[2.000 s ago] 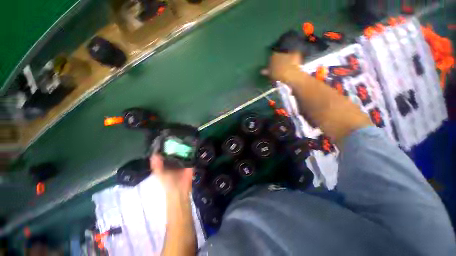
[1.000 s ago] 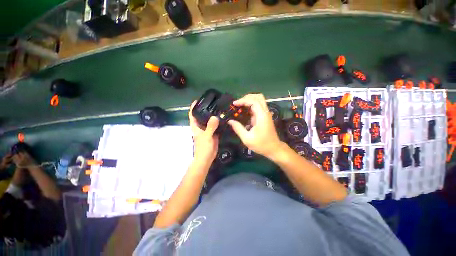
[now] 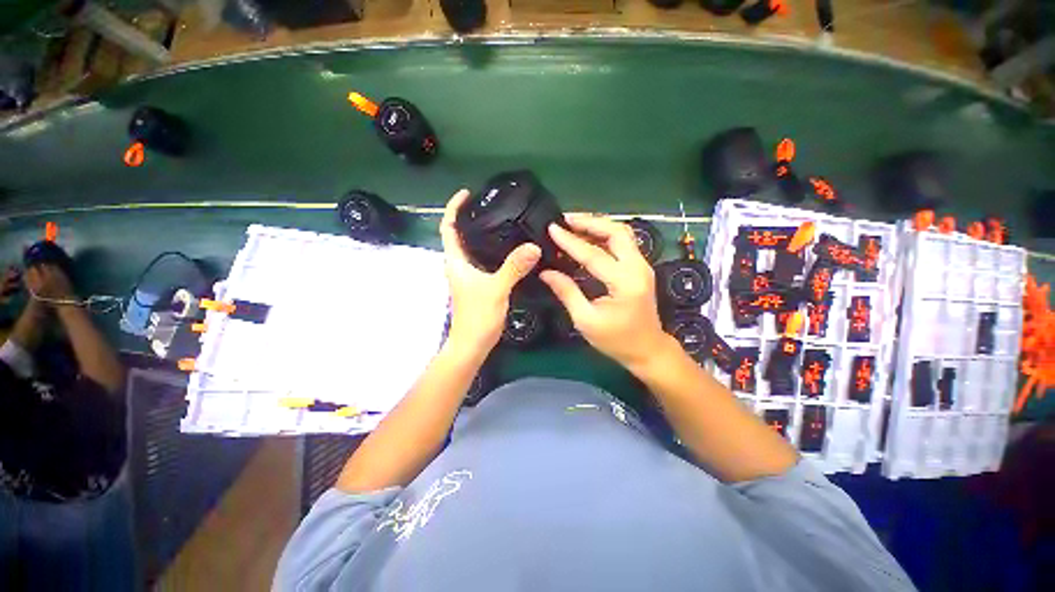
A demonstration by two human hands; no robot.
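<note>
My left hand (image 3: 484,283) holds a black rounded speaker unit (image 3: 504,214) above the near edge of the belt, fingers on its left side and thumb on its front. My right hand (image 3: 602,272) is against the unit's right side, with fingertips at a dark part there. The black-and-orange insert is not clearly visible; the right fingers cover that area. More speaker units (image 3: 688,282) with round ring-marked ends lie below and to the right of the hands, partly hidden by the hands and forearms.
A nearly bare white tray (image 3: 336,335) lies at left. At right, one tray (image 3: 839,445) holds black-and-orange inserts, another (image 3: 972,439) a few black parts. Orange pieces (image 3: 1035,335) lie beyond. Units with orange straps (image 3: 403,125) are on the green belt (image 3: 578,127). Another person's hands (image 3: 44,281) are at far left.
The unit has been turned in my hands, and the orange-marked insert seen at my right fingers is now hidden or pressed against it. The view has levelled and shifted.
</note>
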